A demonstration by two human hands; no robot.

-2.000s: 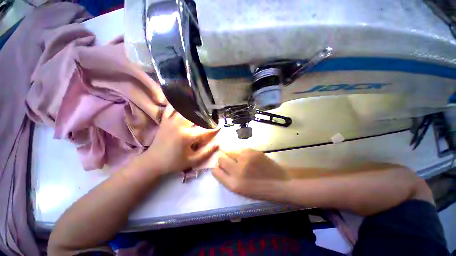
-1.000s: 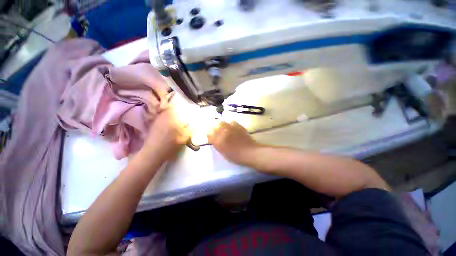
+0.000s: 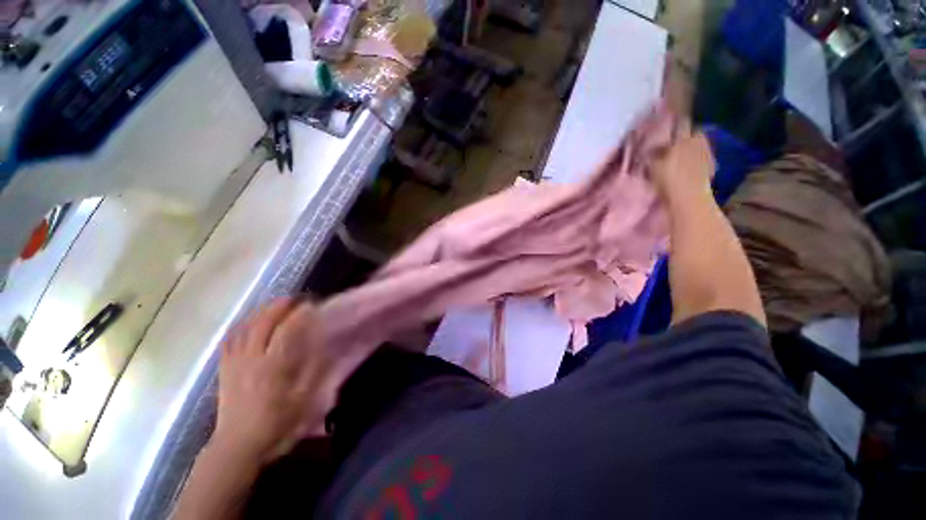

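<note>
A long pink cloth panel (image 3: 457, 264) is stretched across my lap between my two hands, beyond the table's front edge. My left hand (image 3: 269, 355) grips its near end at the table edge, slightly blurred. My right hand (image 3: 682, 165) is raised at the right and holds the far, bunched end; its fingertips are partly hidden in the cloth. Small pink pieces (image 3: 609, 289) with jagged edges show below the panel at the right. The sewing machine (image 3: 61, 102) is at the far left, with its needle area in bright glare.
Black thread snips (image 3: 93, 330) lie on the machine bed. Dark scissors (image 3: 282, 140) lie at the far table corner, near a thread cone (image 3: 296, 77) and plastic-wrapped items. A blue crate (image 3: 650, 295) is under the pink cloth. A brown cloth pile (image 3: 807, 239) is at the right.
The view has swung right, away from the needle. Both hands have left the needle area; my right hand has moved far right, and a long pink panel is now held stretched between them.
</note>
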